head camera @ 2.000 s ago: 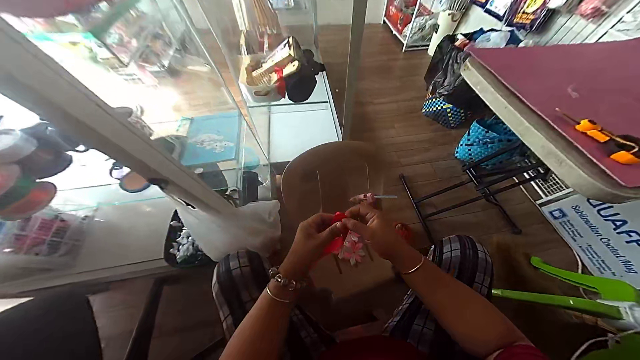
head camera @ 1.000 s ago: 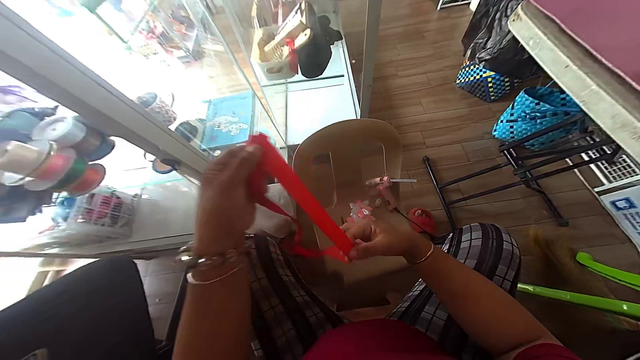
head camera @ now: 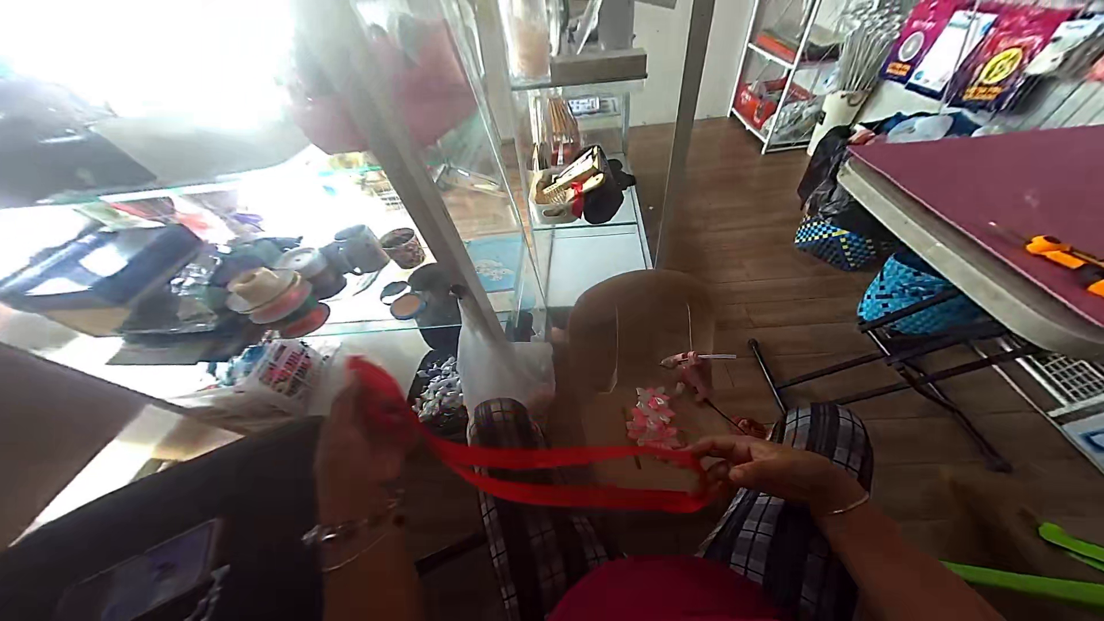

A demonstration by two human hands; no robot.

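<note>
A red ribbon [head camera: 552, 493] stretches in two strands across my lap between my hands. My left hand [head camera: 366, 435], blurred, grips one end at the left, near the glass case. My right hand [head camera: 759, 466] pinches the other end, where the ribbon folds back, above my right thigh. Between my knees stands a brown plastic chair [head camera: 638, 302]. On its seat lie pink and white fabric flowers [head camera: 653, 420], and a pink glue gun [head camera: 690, 369] with a clear glue stick in it rests farther back, its cord running toward my right knee.
At the left stands a glass display case [head camera: 431, 207] with ribbon spools [head camera: 267, 293]. A white plastic bag [head camera: 509, 375] hangs beside the chair. To the right are a folding table [head camera: 975, 216] with an orange cutter [head camera: 1065, 253], a blue woven basket [head camera: 910, 297] and a black metal stand.
My left hand has moved away from my right hand to the far left, drawing the red ribbon out long. Two seconds ago both hands were together over the flowers. The view has shifted left.
</note>
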